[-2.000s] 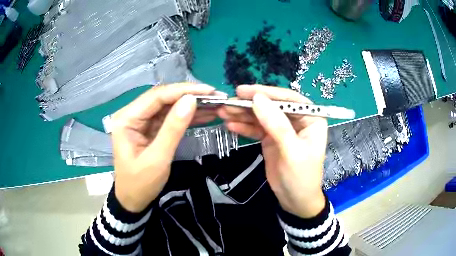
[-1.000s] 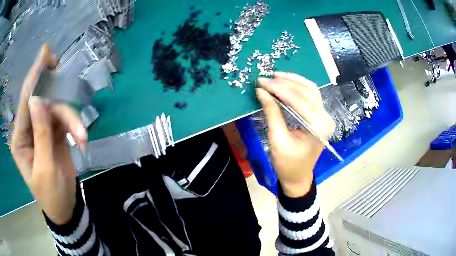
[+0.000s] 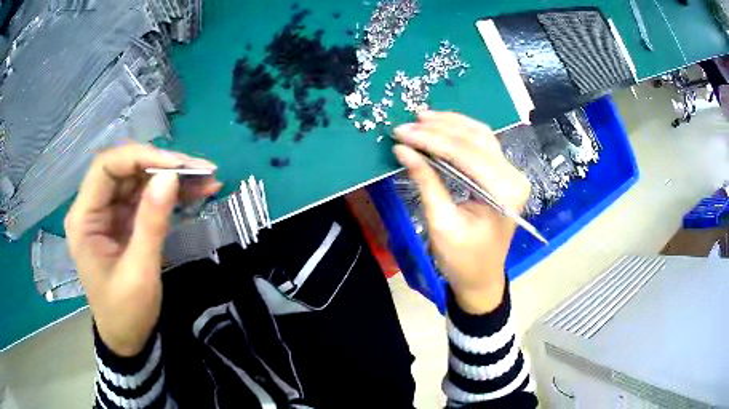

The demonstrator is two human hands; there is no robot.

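My left hand pinches a mesh watch band between thumb and fingers. Its thin silver end bar shows edge-on at the fingertips; the rest of the band is mostly hidden by the hand. My right hand holds slim silver tweezers, their back end pointing down right; the tip is hidden at the fingertips. It is just below the silver metal pieces. The black inserts lie left of them. A fanned working stack of bands lies behind and right of my left hand, silver ends to the right.
A large band pile covers the mat's upper left. A black card lies at the table edge, above a blue bin holding bands. A red bin edge shows beside it. A light grey ridged box stands lower right.
The hands were together with the tweezers at a band, then moved apart. Since a second ago, my left hand has come right and now holds a band end up. My right hand has barely moved.
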